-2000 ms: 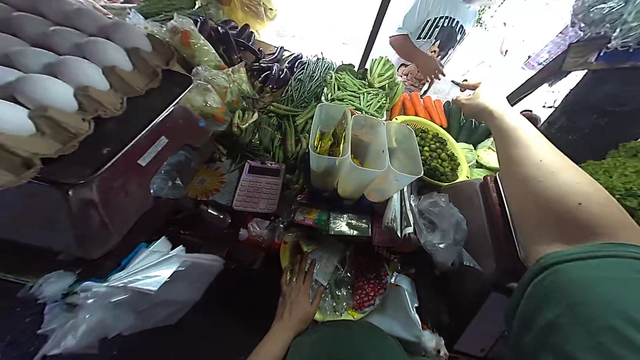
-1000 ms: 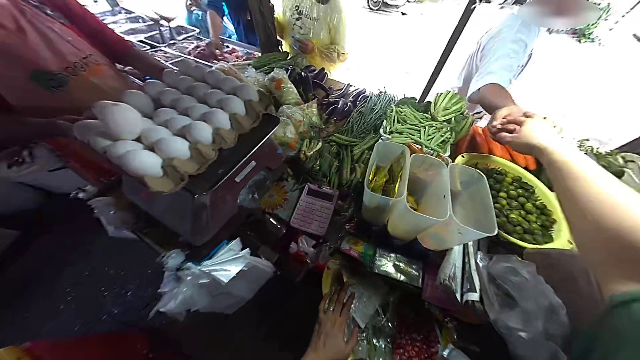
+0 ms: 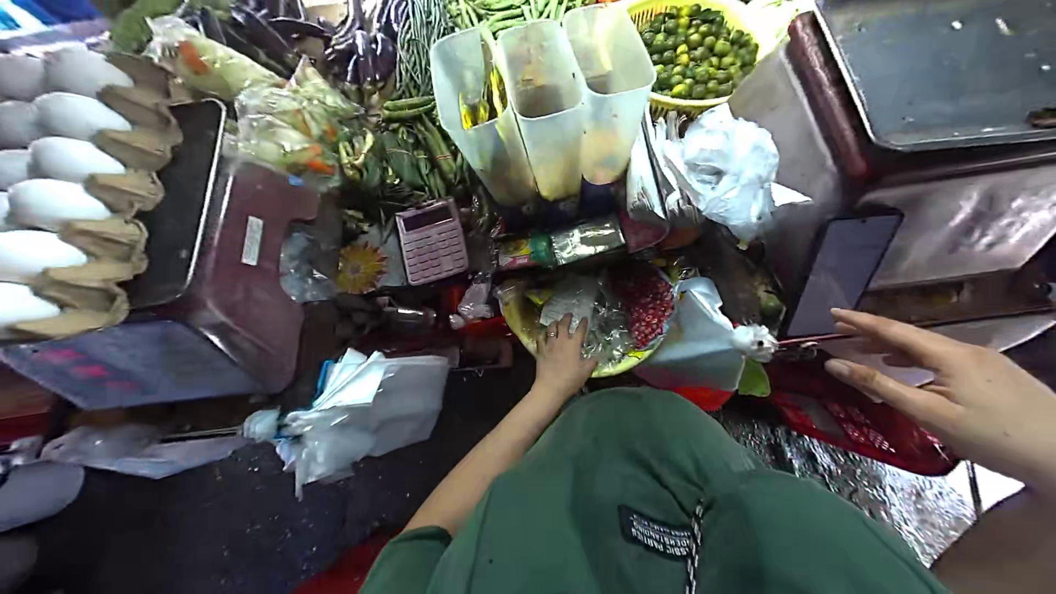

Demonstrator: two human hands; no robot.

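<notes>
My left hand (image 3: pixel 566 356) lies on clear plastic packets in a yellow-rimmed basket (image 3: pixel 631 363); whether its fingers hold any of them I cannot tell. Small red items in clear wrap (image 3: pixel 645 309) fill the basket's right side. My right hand (image 3: pixel 932 388) hangs at the right with its fingers spread and nothing in it, just below a dark smartphone (image 3: pixel 843 268) that leans against a scale. Behind the basket stand three translucent plastic containers (image 3: pixel 540 107), the left one with yellow things inside. A pink calculator (image 3: pixel 432 242) lies to the left of them.
Egg trays (image 3: pixel 115 198) rest on a maroon scale (image 3: pixel 264 280) at the left. Another weighing scale (image 3: pixel 949 74) stands at the upper right. Plastic bags (image 3: pixel 396 404) hang at the front edge. Eggplants (image 3: pixel 367 41), green beans (image 3: pixel 511 12) and a yellow basket of calamansi (image 3: pixel 697 54) line the back.
My right hand has come back from the far side, where it met another person's hand one second ago, to the near right. The view has tipped down. My left hand remains at the basket.
</notes>
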